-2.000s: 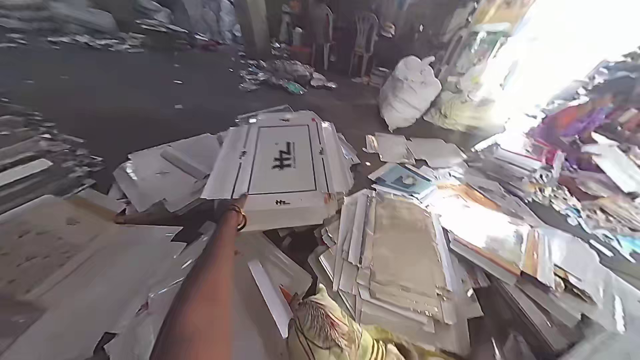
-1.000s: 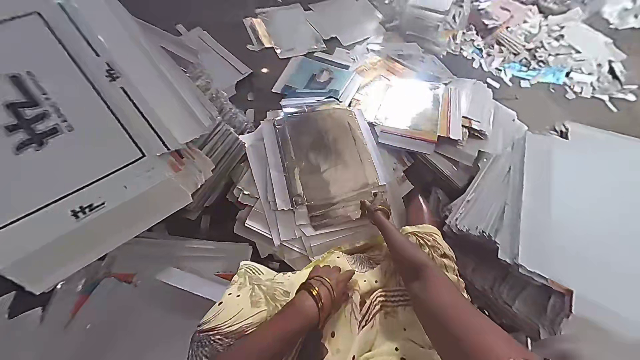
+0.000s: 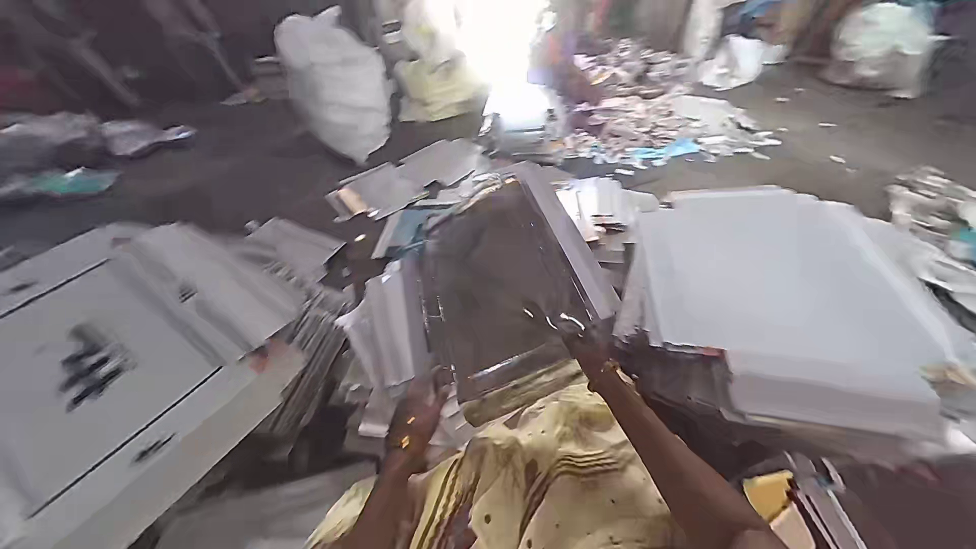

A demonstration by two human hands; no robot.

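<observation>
A stack of sheets with a dark, glossy top [image 3: 496, 282] is raised and tilted over my lap. My right hand [image 3: 585, 339] grips its lower right edge. My left hand [image 3: 418, 408], blurred, is at its lower left corner; whether the fingers close on it I cannot tell. White sheets [image 3: 387, 328] lie close by on the left. Yellow patterned cloth [image 3: 564, 465] covers my lap, just below the stack.
On the left is a pile of large printed white sheets [image 3: 145, 358]. A thick pile of plain white sheets [image 3: 785, 274] stands on the right. Farther off are a white sack [image 3: 335, 84] and heaped paper scraps [image 3: 648, 114].
The dark-topped stack, lying flat on the pile one second ago, is now lifted and tilted. My left hand has moved from my lap to its lower left corner. The view has swung widely.
</observation>
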